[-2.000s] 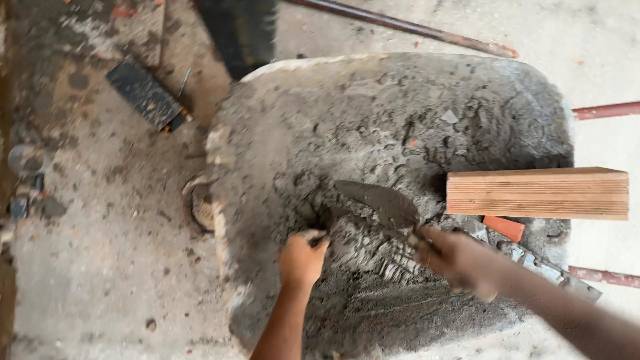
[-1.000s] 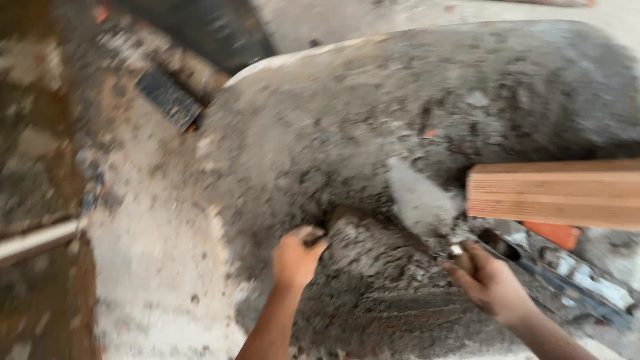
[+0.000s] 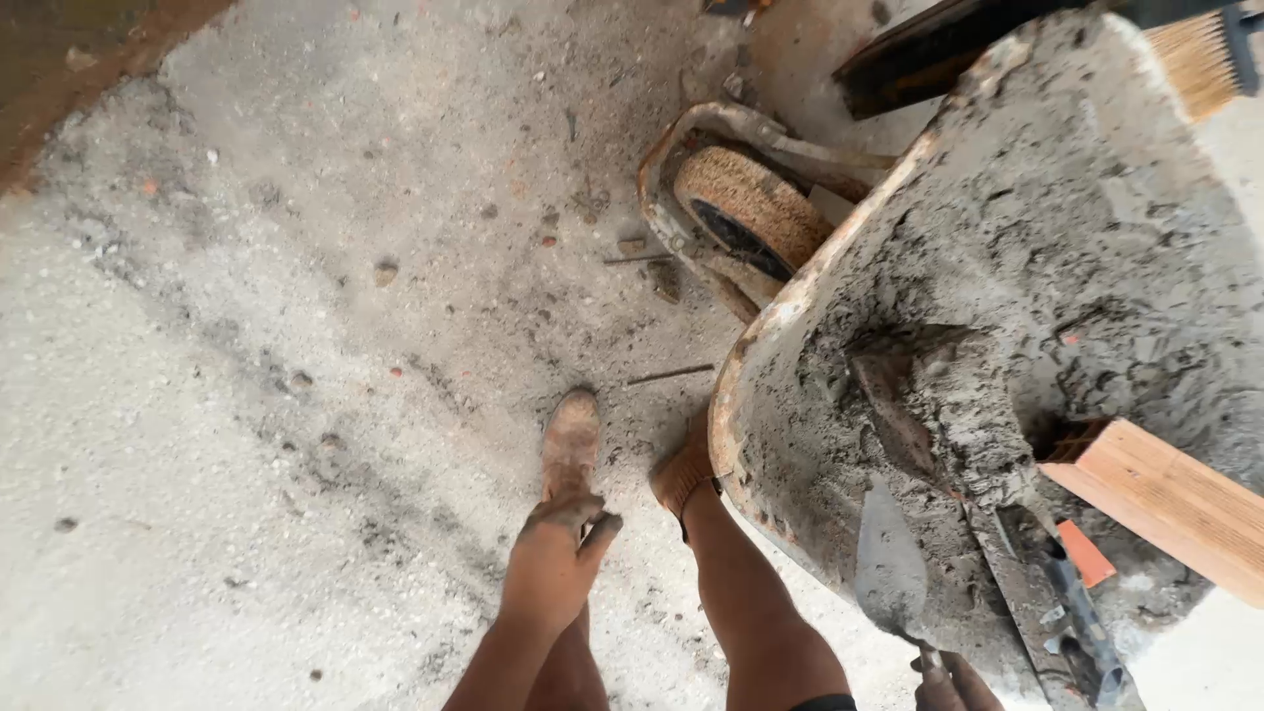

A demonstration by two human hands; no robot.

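Note:
My right hand [image 3: 950, 681], at the bottom edge, grips a pointed masonry trowel [image 3: 892, 563] whose blade is over the near side of the wheelbarrow tray [image 3: 780, 296]. My left hand [image 3: 565, 543] is off the tray, above my boot, with fingers curled and no object visible in it. Grey mortar [image 3: 1116, 257] fills much of the tray. A second mortar-caked blade [image 3: 894, 410] lies in the mortar, partly buried. A hollow clay brick [image 3: 1175, 504] rests at the tray's right, beside an orange fragment [image 3: 1085, 553] and a long mortar-smeared tool [image 3: 1052, 612].
The wheelbarrow's wheel [image 3: 755, 207] and frame stand beyond the tray's rim. My boots [image 3: 571, 439] are on the dusty concrete floor, near a thin metal rod [image 3: 671, 374]. A bristle brush [image 3: 1193, 64] and a dark beam [image 3: 928, 59] lie at the upper right.
My left hand has left the mortar in the tray and is now over the floor. The trowel in my right hand has moved away from the brick. The view has swung left strongly.

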